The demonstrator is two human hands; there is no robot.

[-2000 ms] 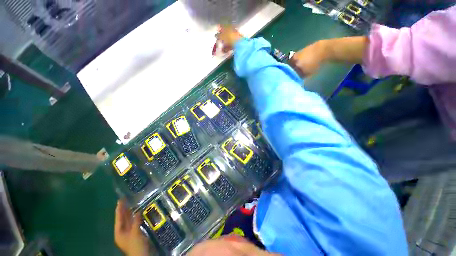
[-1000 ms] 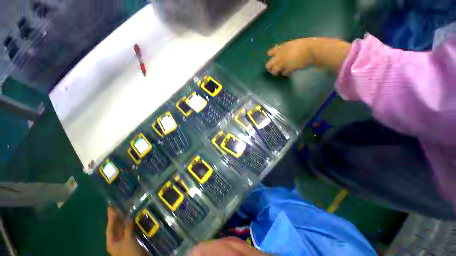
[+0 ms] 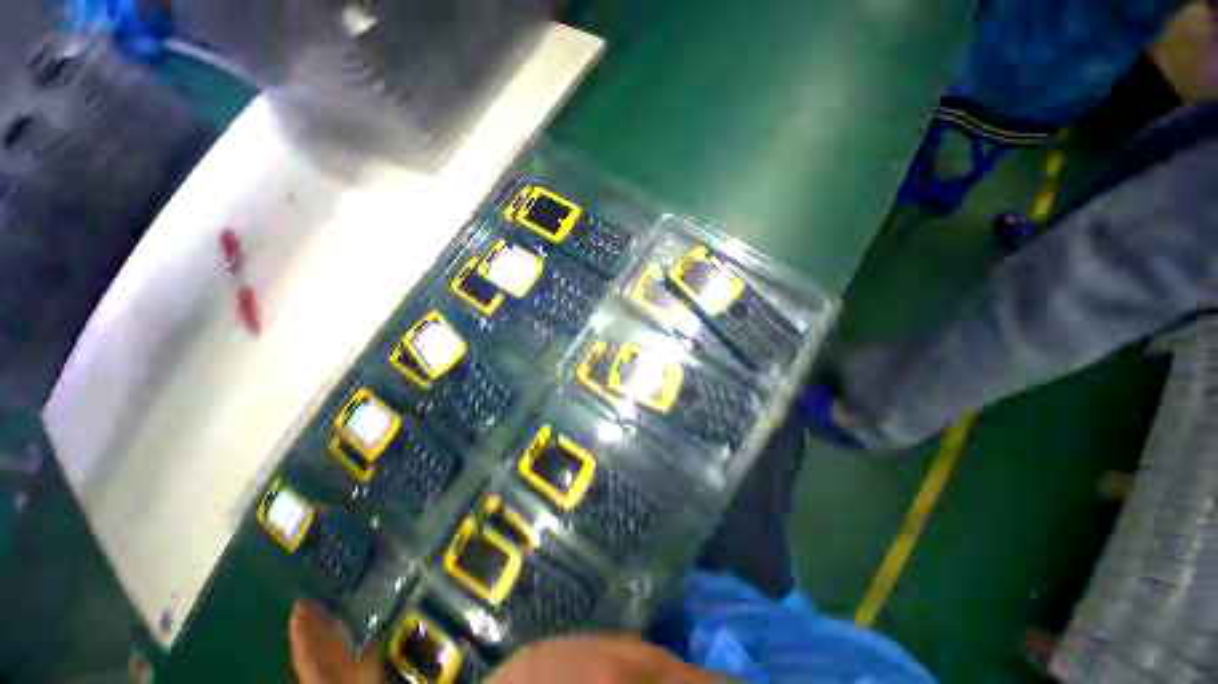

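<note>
A clear plastic tray (image 3: 797, 350) lies tilted across the middle in two rows of pockets. It holds several keypad phones with yellow frames; some pockets hold two. Upper-row phone screens (image 3: 433, 345) are mostly bright white; the top-right phone (image 3: 546, 214) has a dark screen. Lower-row screens look dark, with glare on some. My left hand (image 3: 327, 647) holds the tray's lower left edge, cut off by the bottom of the picture. My right hand is not in view. A rounded patch of skin shows at the bottom edge, not recognisable as a hand.
A white board (image 3: 147, 441) lies beyond the tray, with a red-ended pen (image 3: 239, 283) on it. A blurred grey object covers the board's top. A grey-clad limb (image 3: 1015, 314) and a person in blue (image 3: 1069, 60) are at right. Blue cloth (image 3: 788, 635) shows at the bottom.
My blue-sleeved right arm has left the board and the view, and the pen lies there. The neighbour's pink sleeve and hand are gone. The view has shifted, with the board now further left.
</note>
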